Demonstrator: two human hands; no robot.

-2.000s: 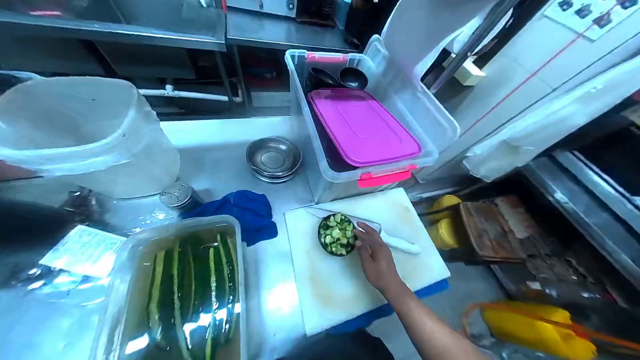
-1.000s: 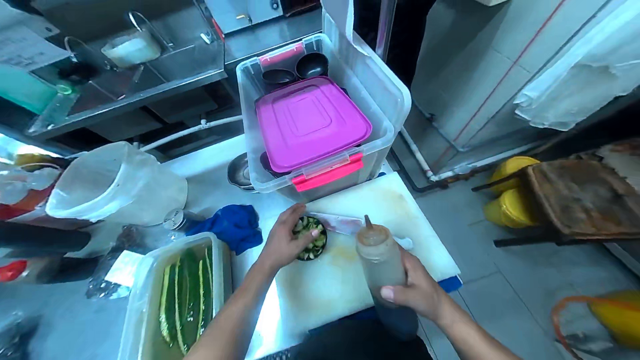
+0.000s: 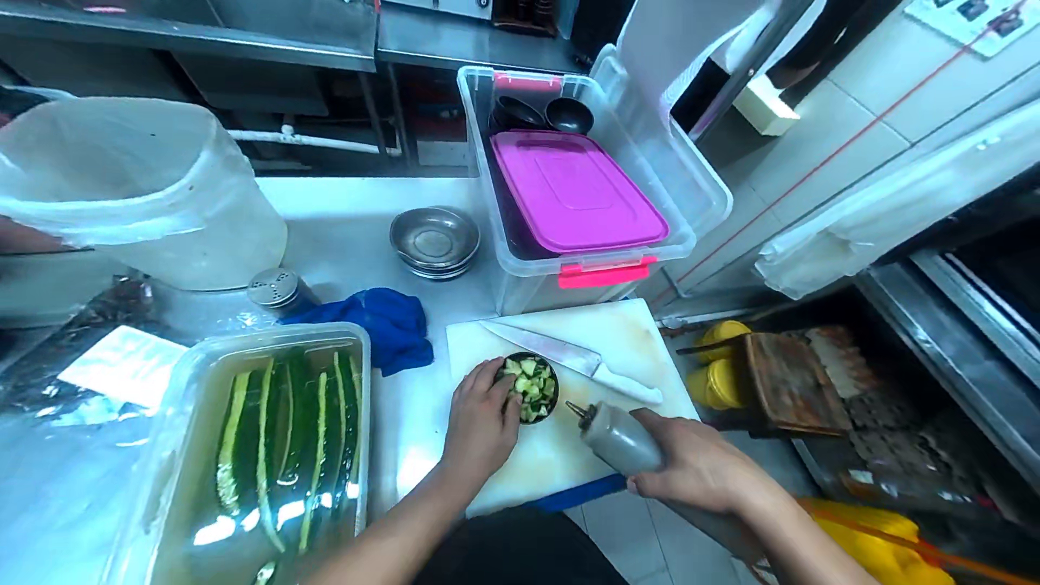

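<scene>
On a white cutting board (image 3: 569, 455) stands a small dark bowl of chopped cucumber (image 3: 532, 388). My left hand (image 3: 483, 414) touches the bowl's left side, its fingers at the rim. My right hand (image 3: 691, 463) grips a squeeze bottle (image 3: 621, 439), tilted with its nozzle toward the bowl, just right of it. A kitchen knife (image 3: 569, 355) with a white handle lies behind the bowl. To the left, a clear plastic container (image 3: 364, 390) holds long cucumber pieces (image 3: 296, 422) in liquid.
Behind the board stands a clear plastic bin (image 3: 487, 236) with a pink lid (image 3: 581, 191) and black bowls (image 3: 569, 115) inside. Stacked metal bowls (image 3: 435, 238), a blue cloth (image 3: 378, 325), a shaker (image 3: 276, 290) and a large translucent bucket (image 3: 195, 219) are at the back left.
Two seconds ago my right hand was beside the bowl without the bottle. Since one second ago, the bottle has gone from upright to tilted, nozzle toward the bowl. The view has shifted.
</scene>
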